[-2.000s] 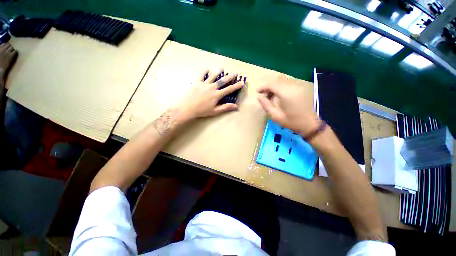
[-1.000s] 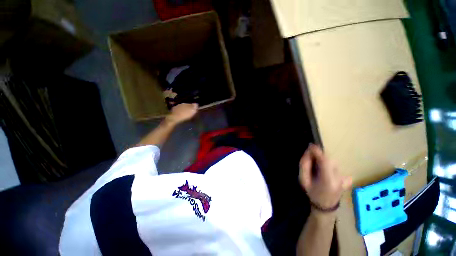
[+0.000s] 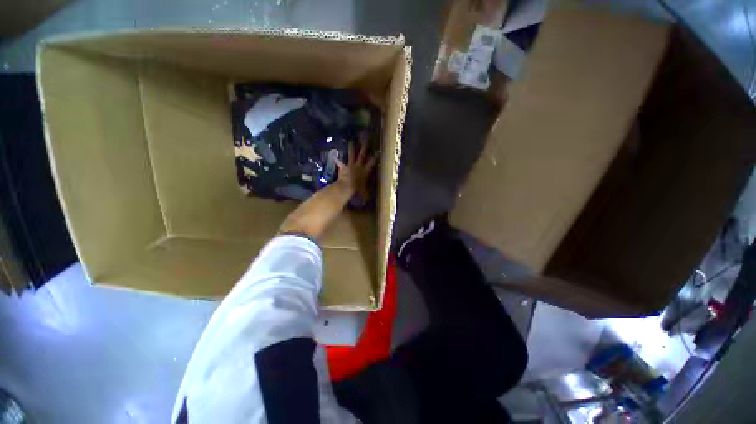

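A deep brown cardboard carton (image 3: pixel 108 166) stands open on the floor. Black plastic housings (image 3: pixel 290 149) lie in a loose pile at its bottom, with a pale grey piece among them. My left hand (image 3: pixel 355 172) reaches down into the carton at the pile's right side. Its fingers are spread over the black parts, and nothing is visibly gripped. My right hand is out of the picture.
A second large brown carton (image 3: pixel 530 141) stands at the right, with a smaller labelled box (image 3: pixel 474 54) behind it. The first carton's right wall (image 3: pixel 396 174) rises beside my hand. My dark-clothed leg and something red are below.
My view has turned from the bench down to the carton. My left hand has moved from the carton's rim to the parts inside. My right hand, the blue fixture and the bench have left the picture.
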